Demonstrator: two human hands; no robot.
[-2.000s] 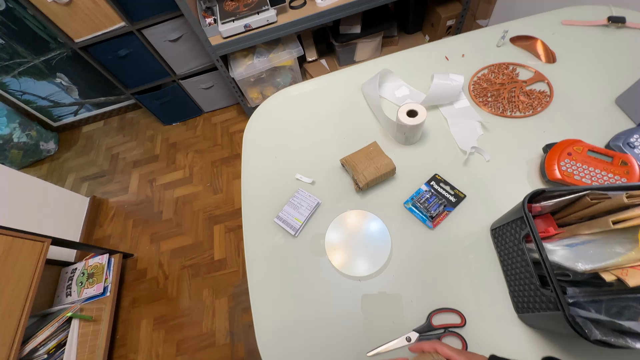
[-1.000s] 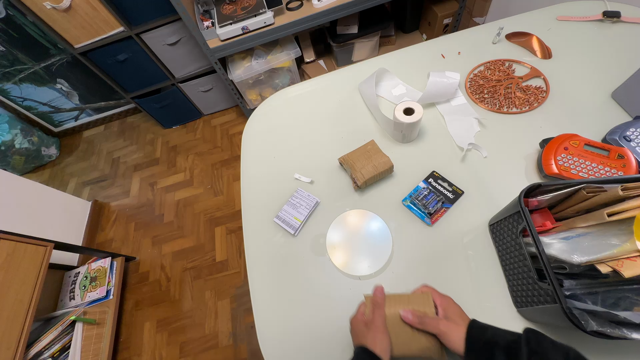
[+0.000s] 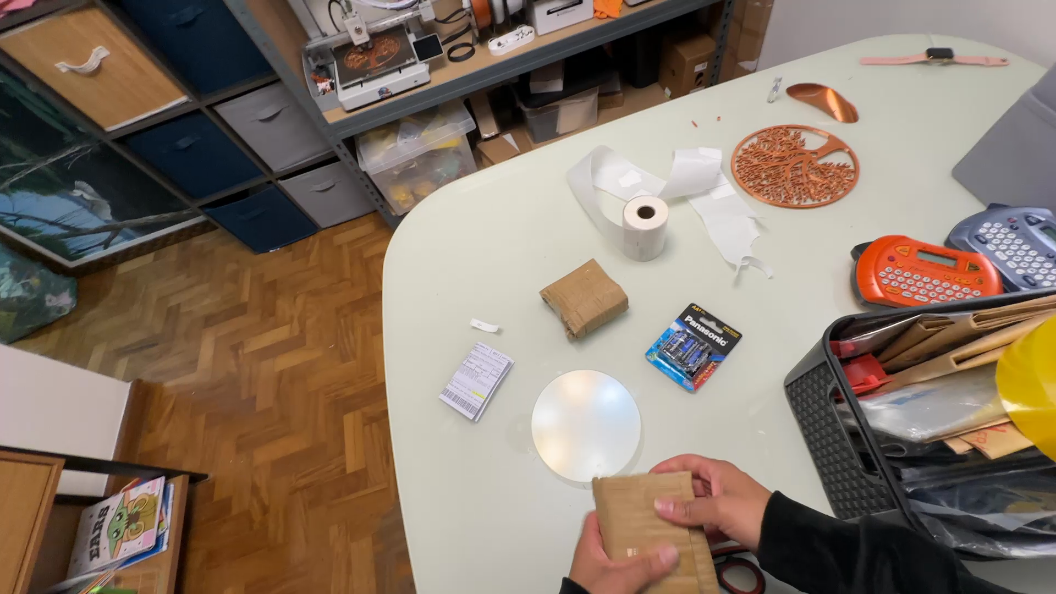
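A brown cardboard package (image 3: pixel 652 528) is held between both hands at the table's near edge. My left hand (image 3: pixel 619 561) grips its lower left side, thumb on top. My right hand (image 3: pixel 714 499) holds its upper right side. Red-and-black scissor handles (image 3: pixel 738 573) show partly under the package, the blades hidden. Just beyond the package lies a round shiny disc (image 3: pixel 586 425). Farther off are a second brown wrapped package (image 3: pixel 584 299), a Panasonic battery pack (image 3: pixel 694 347), a folded printed paper (image 3: pixel 477 382) and a small white strip (image 3: pixel 485 326).
A black plastic basket (image 3: pixel 850 445) of packaging stands at right, beside an orange label maker (image 3: pixel 926 271) and a blue one (image 3: pixel 1011 243). Beyond are a white label roll (image 3: pixel 645 227) with loose backing, a copper-coloured tree disc (image 3: pixel 795 166), and a watch (image 3: pixel 939 56).
Two seconds ago one hand was at the bottom edge near the scissors; since then both hands have come into view with the cardboard package, which now covers most of the scissors.
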